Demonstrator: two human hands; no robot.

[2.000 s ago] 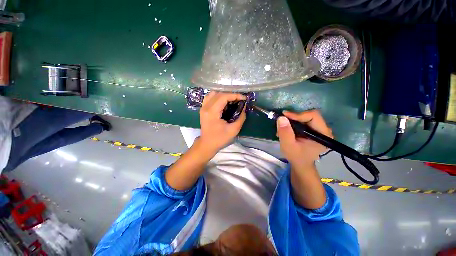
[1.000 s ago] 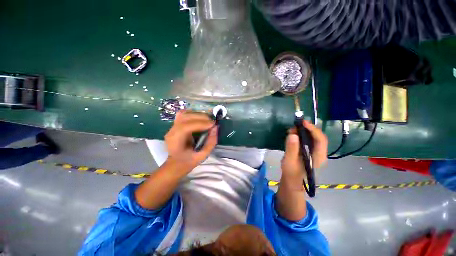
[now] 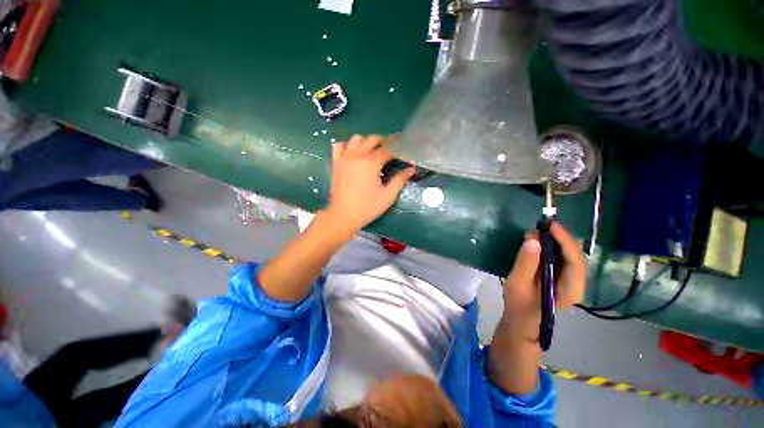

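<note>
My right hand (image 3: 544, 276) holds the black soldering iron (image 3: 548, 288) upright in the picture, its tip at the near edge of the round tin of silvery shavings (image 3: 563, 160). My left hand (image 3: 362, 180) is beside the hood's left rim, fingers curled on a dark device assembly (image 3: 400, 170), partly hidden by the fingers. Solder wire (image 3: 243, 142) runs from the spool (image 3: 151, 102) towards my left hand. A rounded-square housing frame (image 3: 330, 100) with a yellow spot lies above my left hand.
The grey translucent hood (image 3: 482, 109) stands in the middle, joined to a ribbed duct (image 3: 620, 67). A blue soldering station (image 3: 664, 201) is at the right. A white round spot (image 3: 432, 197) shows on the green bench. Other people's legs (image 3: 75, 174) show at the left.
The view has shifted and tilted. The iron has moved from the workpiece to the tin, its tip now at the tin's edge. My left hand has moved away from the white round spot.
</note>
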